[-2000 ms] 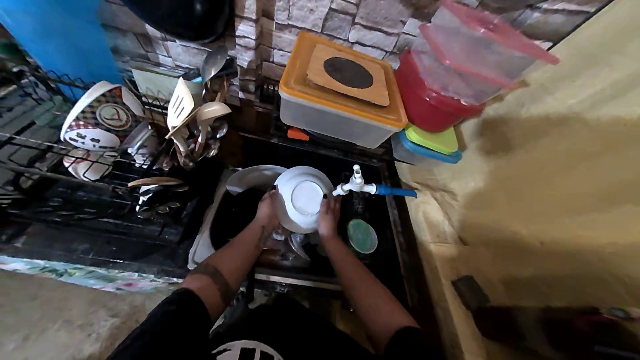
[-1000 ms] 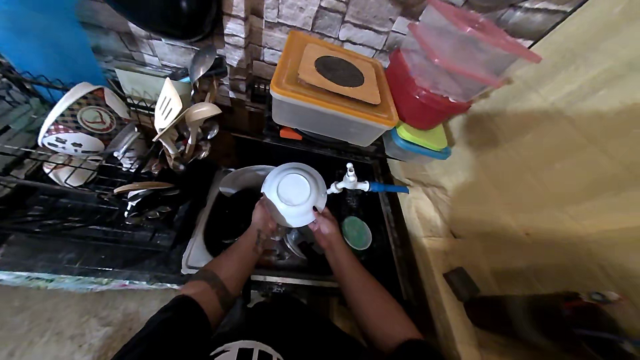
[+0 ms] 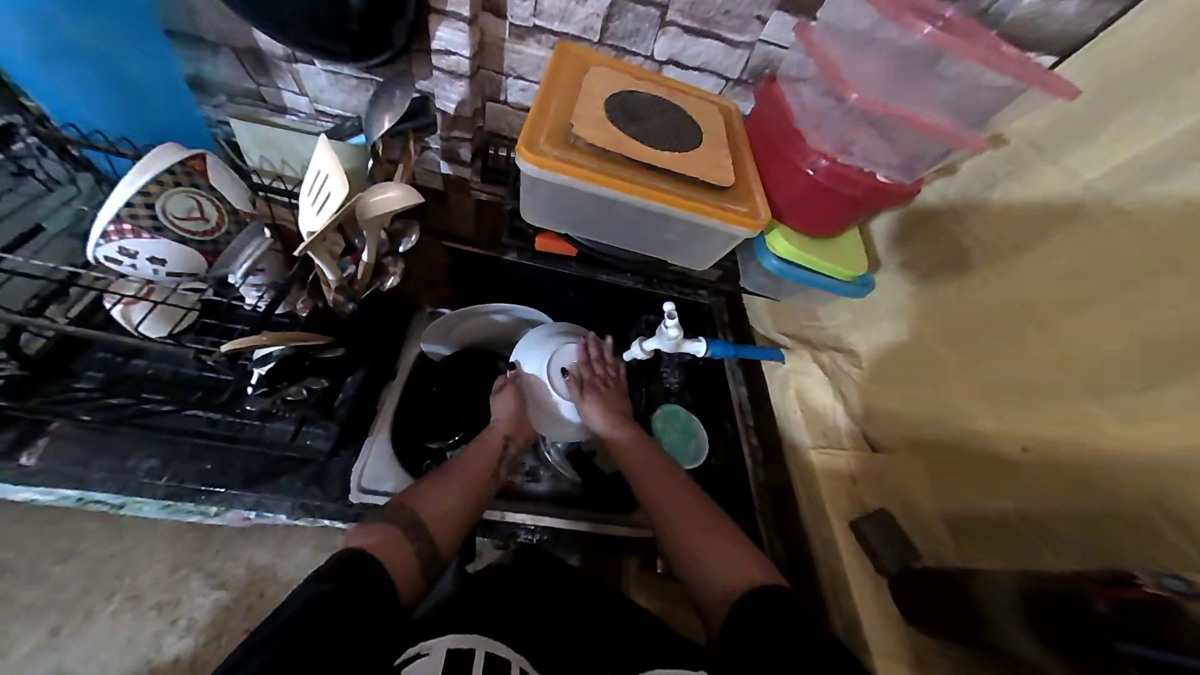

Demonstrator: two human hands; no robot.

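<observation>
A white bowl point(image 3: 546, 398) is held over the sink point(image 3: 377, 469), its underside with the round foot facing up. My left hand point(image 3: 511, 405) grips its left edge, with the thumb on the outside. My right hand point(image 3: 598, 384) lies with its fingers spread across the right part of the underside. Just right of that hand is a white plastic faucet point(image 3: 667, 339) joined to a blue pipe point(image 3: 745, 352). Behind the bowl a larger white dish point(image 3: 478, 328) leans in the sink. Below, other dishes are partly hidden by my hands and forearms.
A round green-and-white item point(image 3: 680, 436) sits right of the sink. On the left a black wire rack point(image 3: 216, 342) holds bowls and utensils, including a slotted spatula point(image 3: 323, 187). An orange-lidded container point(image 3: 647, 211) stands behind, beside stacked red tubs point(image 3: 816, 178). A yellowish sheet covers the right side.
My right hand has moved from the bowl's lower right edge up onto its underside, fingers spread. The bowl has tilted, while my left hand still holds its left side.
</observation>
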